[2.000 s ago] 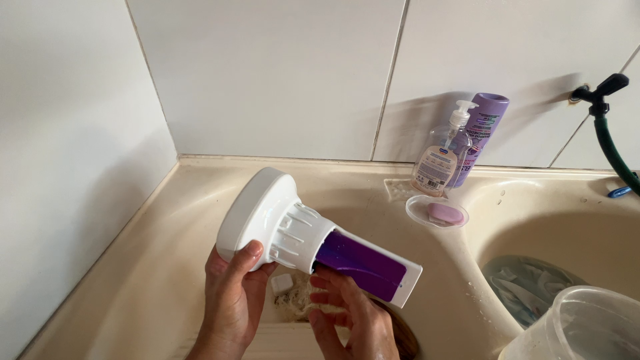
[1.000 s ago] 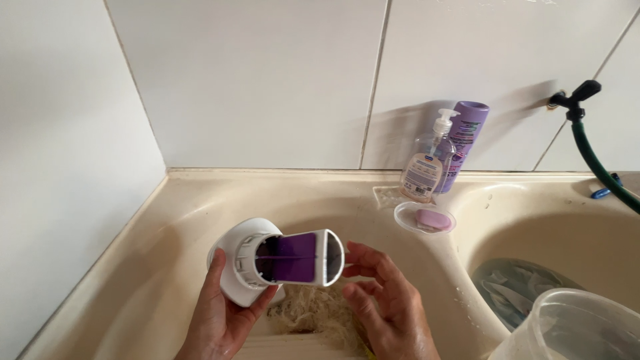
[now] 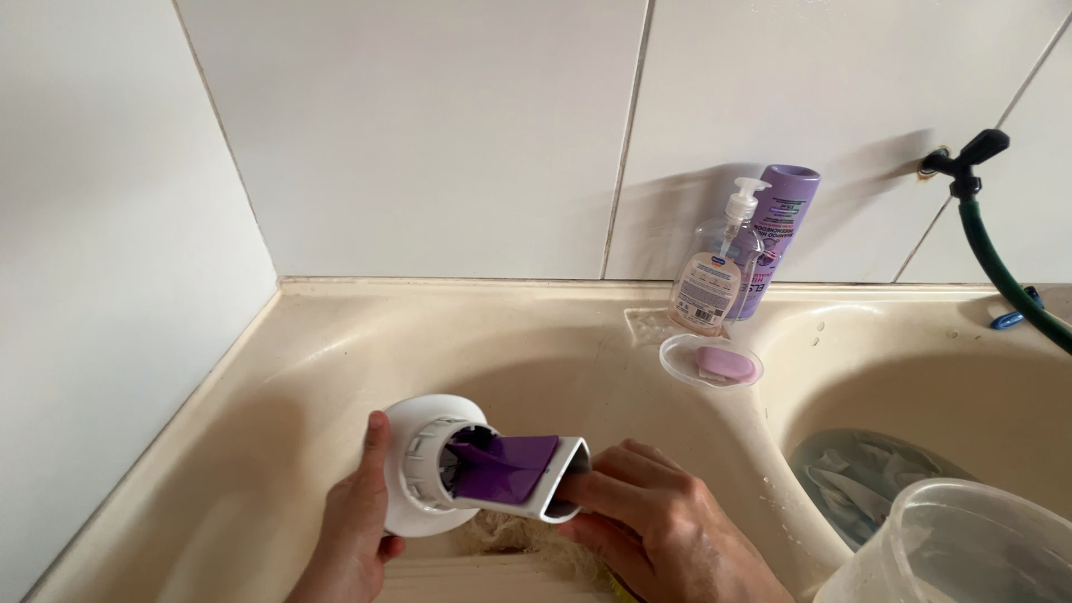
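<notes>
A white plastic appliance part point(image 3: 431, 511) with a round flanged base, a ribbed collar and a purple insert point(image 3: 515, 467) lies tilted over the left basin. My left hand point(image 3: 356, 511) grips its base from the left, thumb along the rim. At the right, my right hand point(image 3: 649, 515) has its fingers at the open white end point(image 3: 569, 479), a fingertip inside the opening; whether it grips the rim is unclear. Beneath is a pale fibrous clump point(image 3: 519, 536), partly hidden, above the ribbed washboard point(image 3: 477, 580).
A pump soap bottle point(image 3: 710, 280) and a purple shampoo bottle point(image 3: 783, 230) stand behind a dish with pink soap point(image 3: 725, 363). Cloth point(image 3: 863, 477) soaks in the right basin. A clear plastic tub point(image 3: 963, 544) is at lower right, a black tap point(image 3: 967, 163) with green hose point(image 3: 997, 268) above.
The part has turned in my left hand, so its open end faces right and toward me. My right hand has gone from under the purple insert, then apart from it, to the open end.
</notes>
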